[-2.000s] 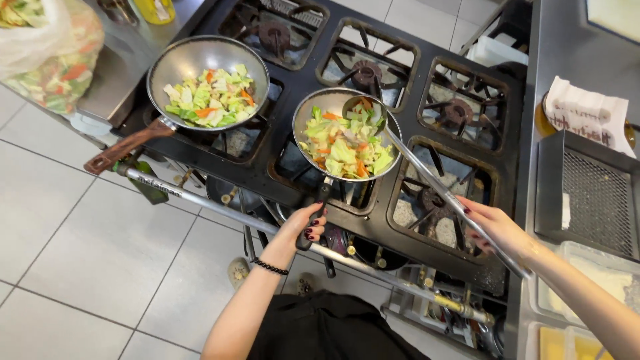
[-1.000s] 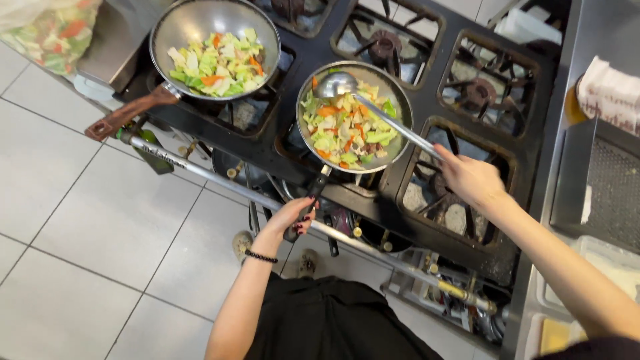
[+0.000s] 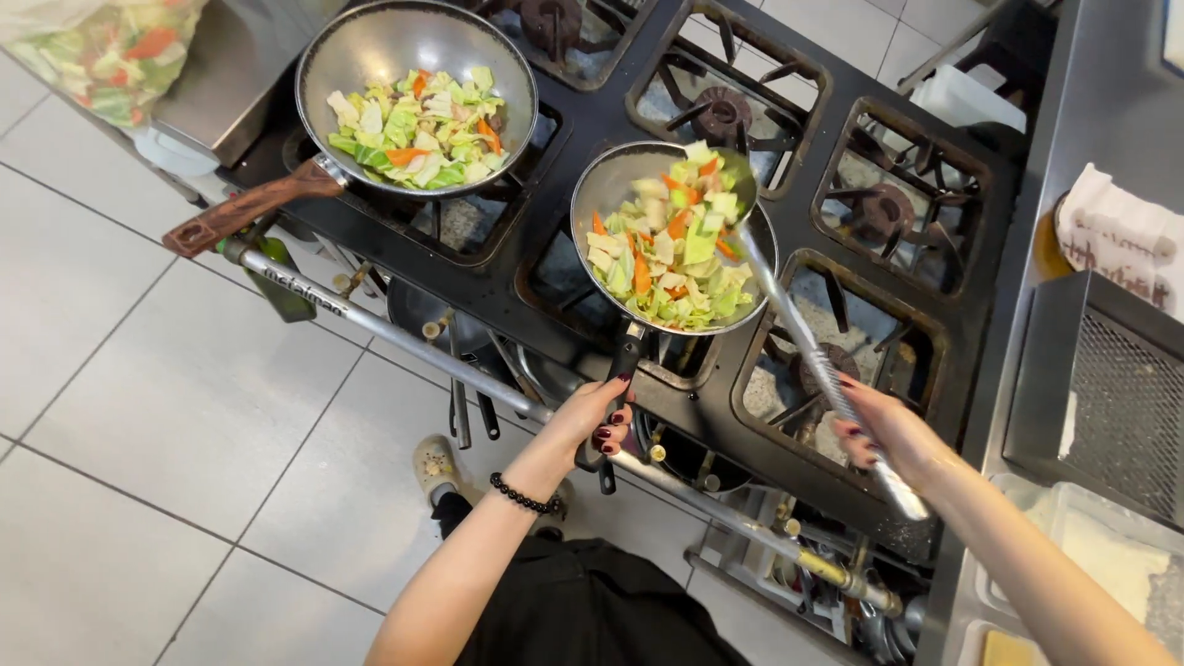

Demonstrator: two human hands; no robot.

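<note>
My left hand [image 3: 597, 421] grips the black handle of a frying pan [image 3: 606, 185], which is over a front burner of the gas stove. Chopped cabbage and carrot [image 3: 671, 245] lie in this pan, some of them heaped against the ladle. My right hand [image 3: 879, 430] is closed around the long metal handle of a ladle [image 3: 805, 338]; its bowl is at the pan's upper right rim. To the left, a second pan [image 3: 324, 55] with a wooden-looking handle [image 3: 254, 208] holds more vegetables [image 3: 421, 129], and neither hand touches it.
Several bare burners [image 3: 721, 116] surround the pans. A metal rail [image 3: 472, 370] runs along the stove's front. At upper left is a clear bag of chopped vegetables [image 3: 139, 55]. On the right stand a perforated metal tray [image 3: 1119, 398] and plastic containers [image 3: 1064, 527].
The ladle's bowl has moved from the pan's upper left, one second ago, to its upper right rim. Vegetables are now heaped there. My left hand has kept hold of the pan handle.
</note>
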